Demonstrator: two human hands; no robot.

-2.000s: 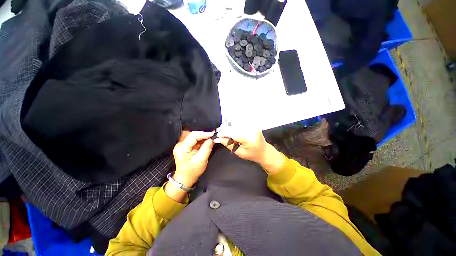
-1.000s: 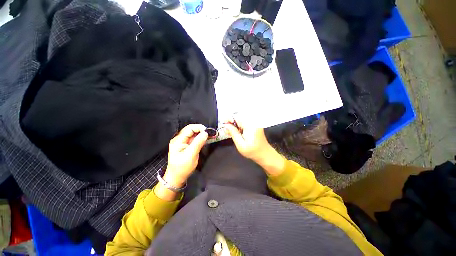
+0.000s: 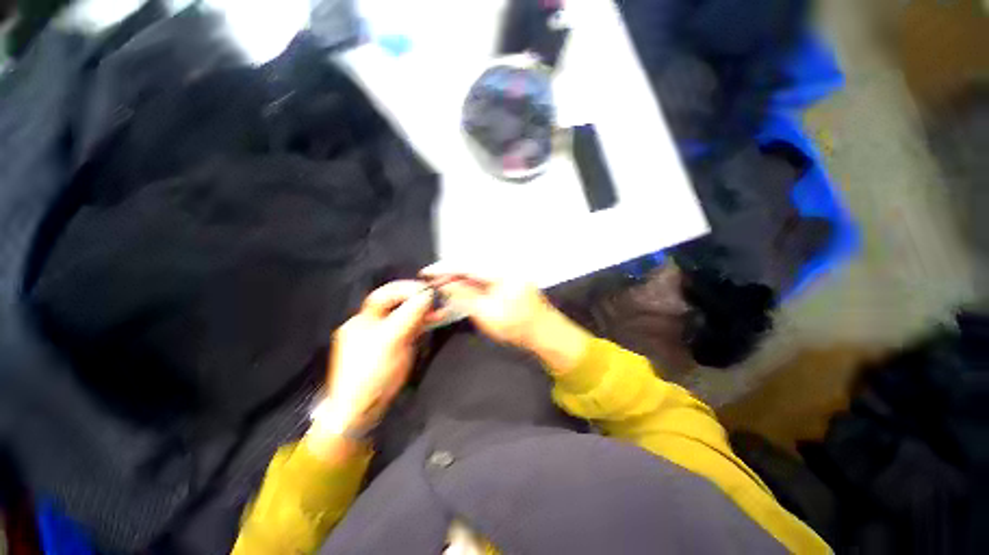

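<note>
The frame is blurred. A large dark garment [image 3: 217, 239] lies heaped at the left, its right edge reaching the near corner of the white table. My left hand [image 3: 376, 345] pinches the garment's edge at that corner, fingertips closed on dark cloth. My right hand [image 3: 510, 314] is close beside it, its fingertips meeting the left fingertips at the cloth. Whether the right fingers hold a needle, thread or button cannot be seen. A round bowl of dark buttons [image 3: 508, 121] stands on the table beyond my hands.
The white table [image 3: 575, 244] bears a flat black phone [image 3: 593, 168] right of the bowl and dark upright items [image 3: 534, 30] behind it. Blue crates [image 3: 826, 233] with dark garments stand at the right. More dark cloth [image 3: 933, 434] lies at lower right.
The view has shifted and blurred. My hands, spread a little apart with a dark loop between them one second ago, are now together at the cloth edge.
</note>
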